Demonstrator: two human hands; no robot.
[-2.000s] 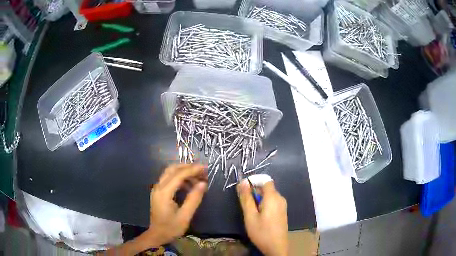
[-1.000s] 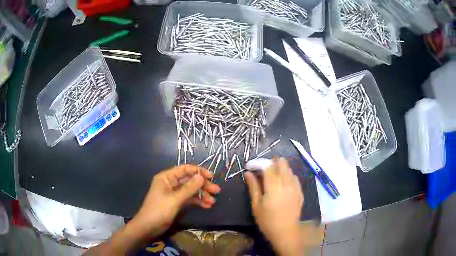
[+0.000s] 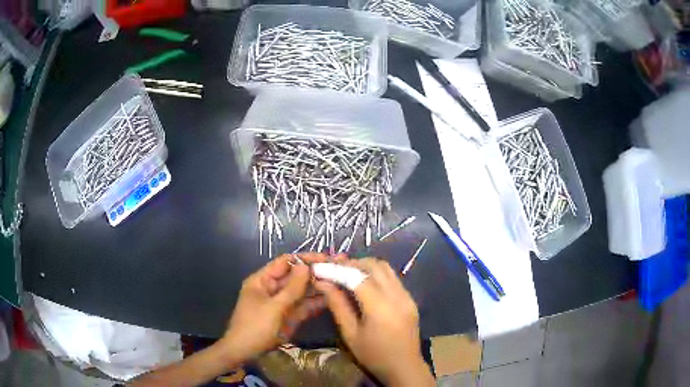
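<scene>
My left hand has its thumb and fingers pinched on a metal pin, of which only a short bit shows. My right hand, with a white wrap on a finger, touches the left fingertips; whether it grips anything is hidden. A clear tipped box lies on its side just beyond the hands, with silver pins spilling toward them. One loose pin lies right of the heap. A blue-handled knife or tweezers rests across the left edge of the paper strip.
Clear boxes of pins stand at left, back and right. A small scale sits by the left box. Green-handled tools and thin rods lie back left. A white container stands far right.
The blue-handled tool left my right hand and now lies by the paper. My right hand has moved left to meet my left hand. A loose pin now lies apart, right of the heap.
</scene>
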